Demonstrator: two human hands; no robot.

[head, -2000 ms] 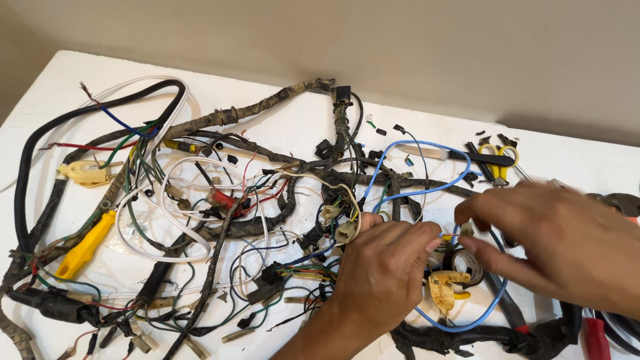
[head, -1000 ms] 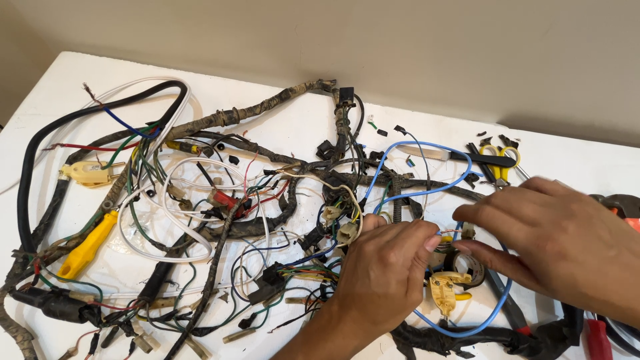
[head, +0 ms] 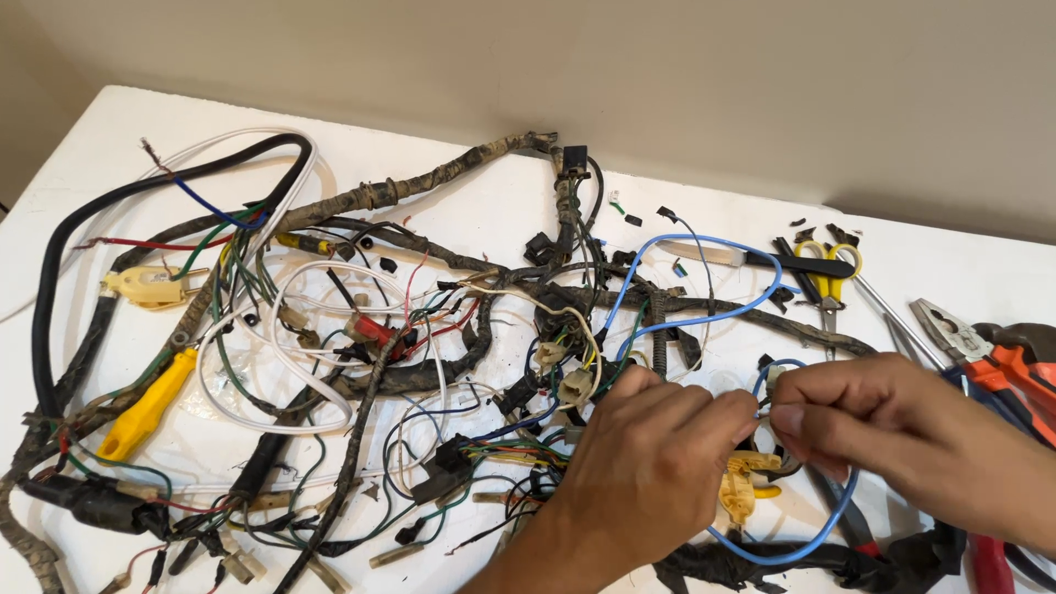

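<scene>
My left hand [head: 652,454] is closed, fingertips pinched near the end of a wire whose grip is mostly hidden. Close to its right, my right hand [head: 883,437] pinches thumb against forefinger at a thin wire. A blue wire [head: 837,503] loops out beneath both hands. Just below the fingertips lies an opened pale yellow plug [head: 742,487]. Left of the hands spreads a dirty taped wiring harness [head: 462,375] with connectors [head: 575,385] and many coloured wires.
A yellow-handled tool [head: 148,404] and a second yellow plug [head: 153,286] lie at left. At right are a knife [head: 796,264], yellow-handled scissors [head: 829,285] and orange-handled pliers [head: 957,330]. A wall [head: 660,99] rises behind the white tabletop [head: 396,148].
My right hand has shifted slightly down and its fingertips have come together. My left hand stays in about the same place.
</scene>
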